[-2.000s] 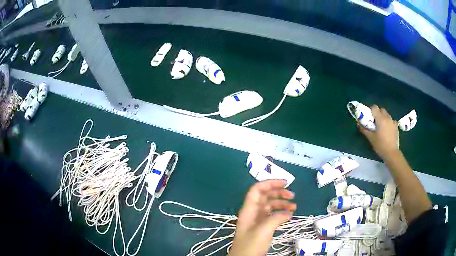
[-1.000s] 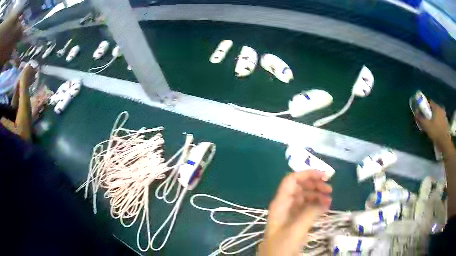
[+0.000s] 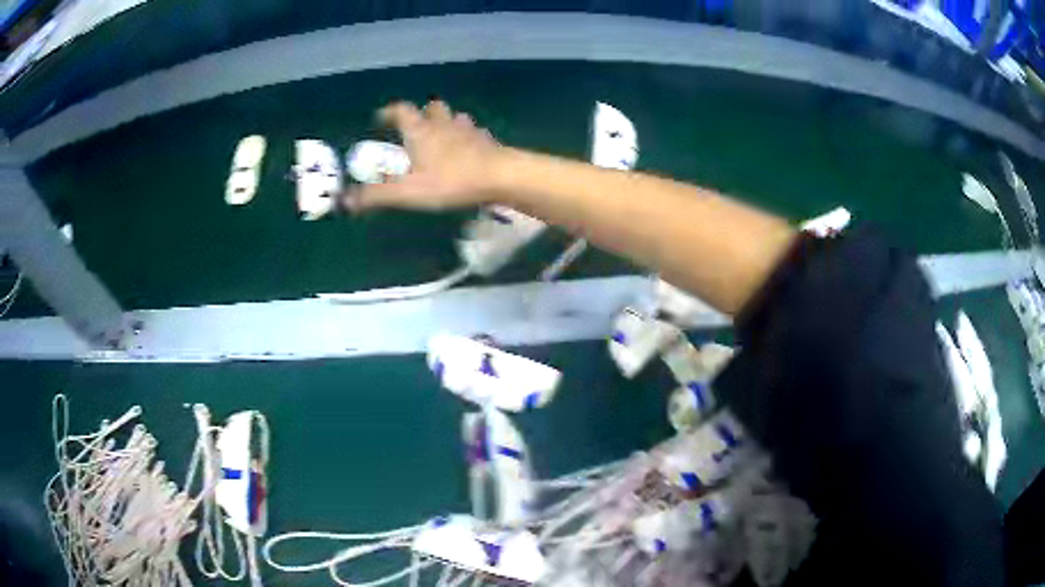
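My right hand point(image 3: 430, 161) reaches in from the right over the green belt, blurred. Its fingers and thumb are spread around a white oval unit point(image 3: 378, 162); no closed grip shows. Another white piece with dark marks point(image 3: 317, 179) lies just left of the thumb. My left hand is not in view. On the bench, a white piece with blue marks point(image 3: 493, 373) lies against the rail, and a blurred white unit point(image 3: 504, 464) is below it. A further white piece point(image 3: 481, 548) lies at the bottom among cords.
A pale metal rail point(image 3: 229, 329) divides belt and bench, with a grey post point(image 3: 57, 247) at left. Tangled white cords point(image 3: 120, 505) and an open unit with cord point(image 3: 238, 472) lie lower left. A heap of white parts point(image 3: 699, 505) is beside my dark sleeve. A small white piece point(image 3: 245, 170) lies on the belt.
My right hand has moved left across the belt, without the unit it held at the right. My left hand has left the view. A blurred unit now shows below the rail-side piece. The view has shifted.
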